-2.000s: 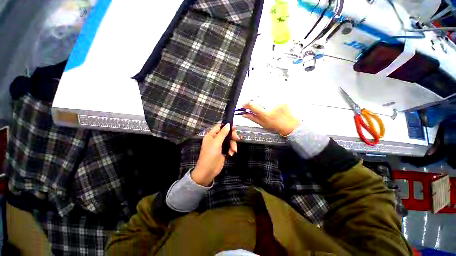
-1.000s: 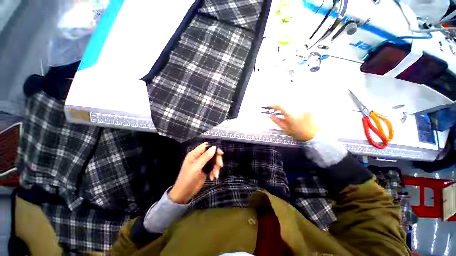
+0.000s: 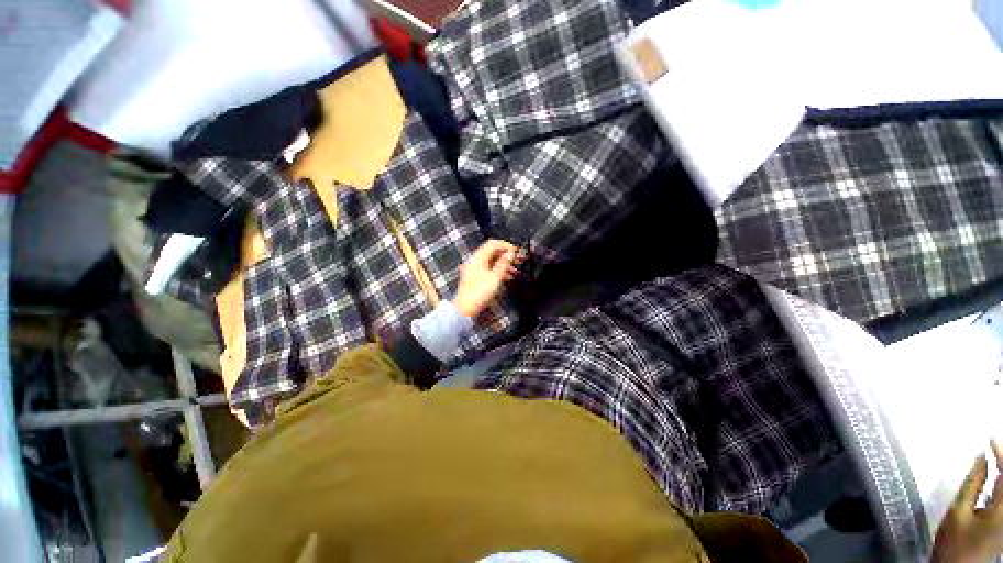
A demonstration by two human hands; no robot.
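The plaid garment panel [image 3: 869, 209] with black edges lies on the white sewing table at the right. My left hand [image 3: 484, 277] is off the table at centre, over plaid and black cloth. Something dark shows at its fingertips; I cannot tell whether it is held or lies behind. My right hand [image 3: 970, 526] is at the lower right over the table, cut off by the picture's edge; whether it holds anything is not visible.
Plaid bundles [image 3: 561, 132] hang left of the table's edge ruler [image 3: 852, 401]. More plaid pieces lie further left with a tan piece [image 3: 368, 127]. A metal frame [image 3: 105, 415] stands at lower left. Plaid cloth [image 3: 682, 374] covers the lap.
The view has swung left, so the machine and scissors are out of the picture. My left hand has moved from the table's front edge to the bundles at the left.
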